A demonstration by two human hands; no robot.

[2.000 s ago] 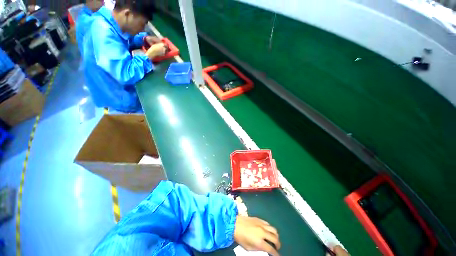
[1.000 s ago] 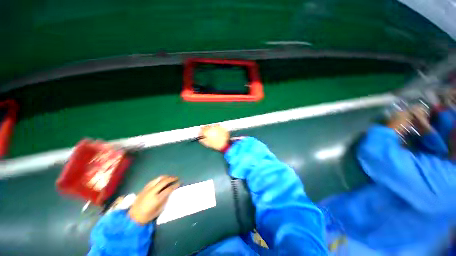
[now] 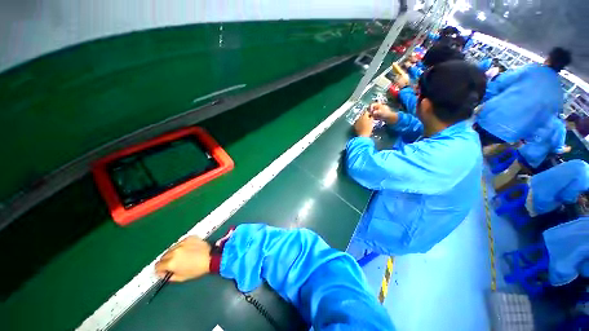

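Observation:
My right hand (image 3: 186, 260) rests at the white bench edge, a dark red band on its wrist. It holds a thin dark pen-like tool (image 3: 159, 288), perhaps tweezers, pointing down over the bench. My left hand is out of the picture. A red-orange carrier frame (image 3: 171, 186) with a black flat device (image 3: 161, 169) in it lies on the green conveyor, beyond my right hand and not touched by it.
A white-edged strip (image 3: 258, 180) separates the dark-green bench (image 3: 303, 194) from the conveyor. A black coiled cord (image 3: 258, 308) hangs by my sleeve. A seated worker in blue (image 3: 420, 187) works beside a white post (image 3: 381, 55). More people are behind.
The view has swung right along the line. My left hand, the red bin and most of the white sheet have left the picture. My right hand still holds the dark tool.

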